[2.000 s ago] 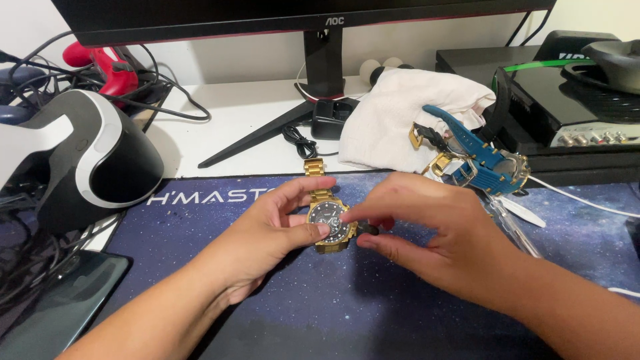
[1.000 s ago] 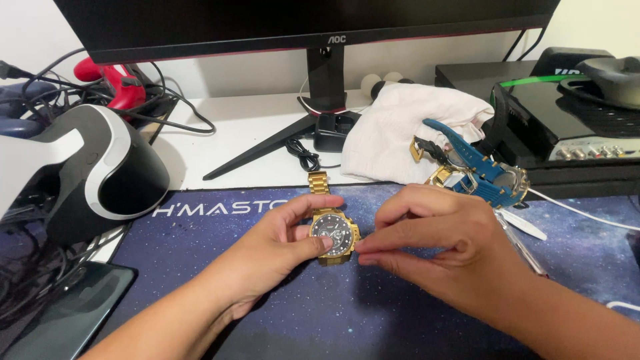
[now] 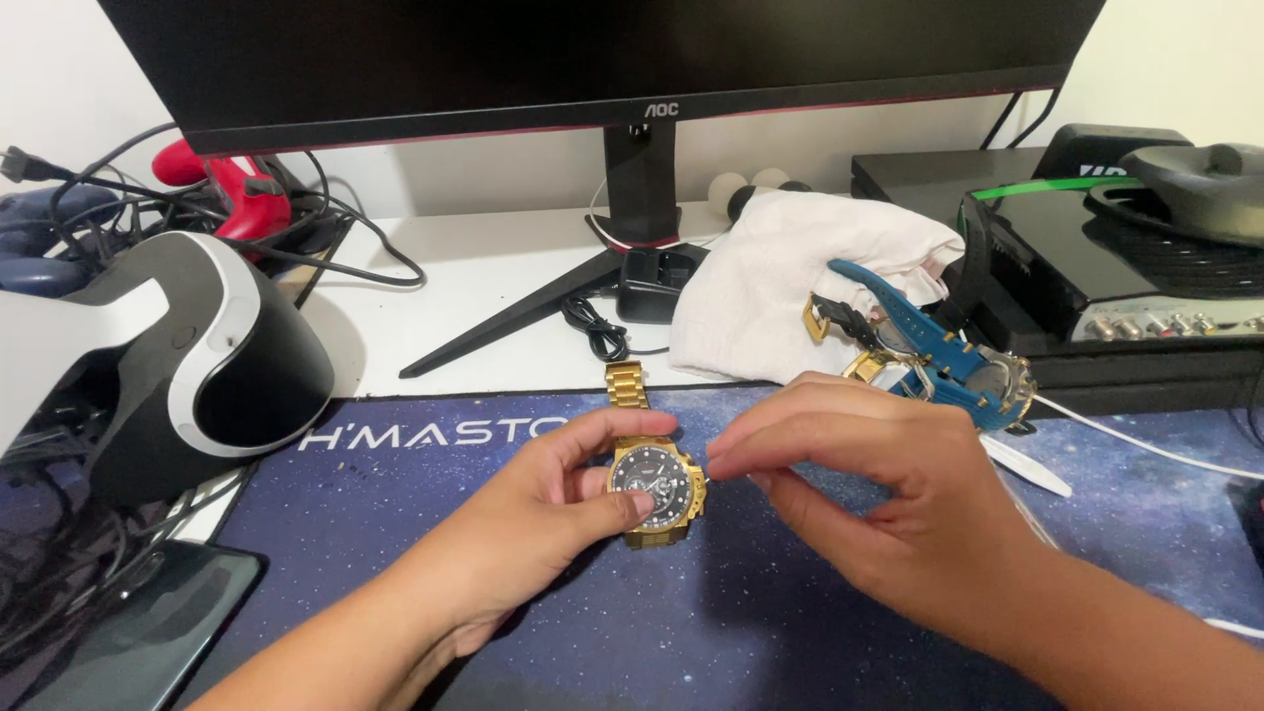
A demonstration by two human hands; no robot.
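Note:
A gold-coloured wristwatch (image 3: 652, 482) with a black dial lies face up on the dark blue desk mat (image 3: 612, 622), its metal bracelet stretching away behind it. My left hand (image 3: 553, 494) grips the watch from the left, thumb over the dial's lower part and forefinger across the top of the case. Just right of the crown side is my right hand (image 3: 869, 484), its fingertips close together beside the case. Whether they touch the crown or hold anything small cannot be told.
Behind are a monitor stand (image 3: 642, 188), a black charger (image 3: 652, 284) with its cable, and a white cloth (image 3: 780, 286). Several watches, one with a blue strap (image 3: 908, 326), lie right of the cloth. A VR headset (image 3: 237, 355) and a dark phone-like slab (image 3: 148, 622) are at left.
My right hand has drawn slightly back from the crown side of the watch. My left hand keeps its grip. The dark thing between my right fingers two seconds ago is no longer visible.

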